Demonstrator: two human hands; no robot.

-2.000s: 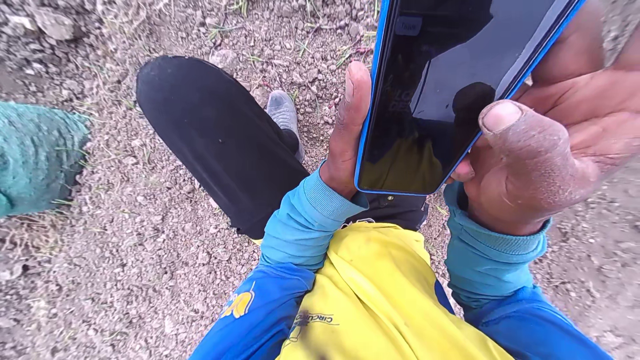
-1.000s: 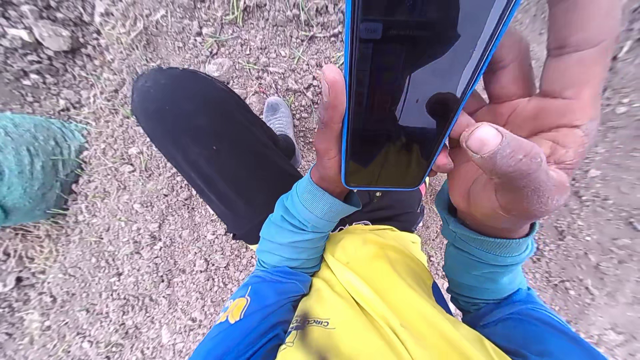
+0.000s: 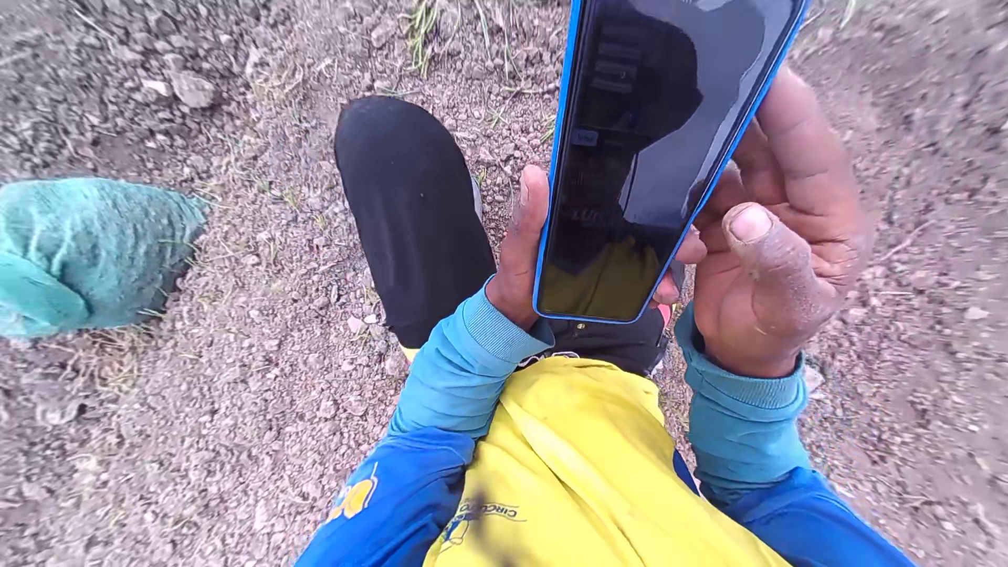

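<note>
A smartphone in a blue case [image 3: 622,181] is tilted with its dark, reflective screen toward me, its upper end cut off by the frame's top edge. My left hand [image 3: 524,244] grips its lower part, the thumb along the left edge and fingertips showing at the right edge. My right hand [image 3: 787,228] is at the phone's right side, palm up, with the fingers apart and partly curled; some of them pass behind the phone. Whether those fingers touch its back is hidden.
Stony, dry soil with grass tufts [image 3: 421,35] surrounds me. A green woven sack [image 3: 102,248] lies at the left. My bent leg in black trousers [image 3: 413,205] extends forward beside the phone, and larger stones [image 3: 193,89] lie at the upper left.
My right thumb has drawn back from the phone's right edge, where it was two seconds ago. My left hand keeps its hold on the phone. The view has shifted somewhat.
</note>
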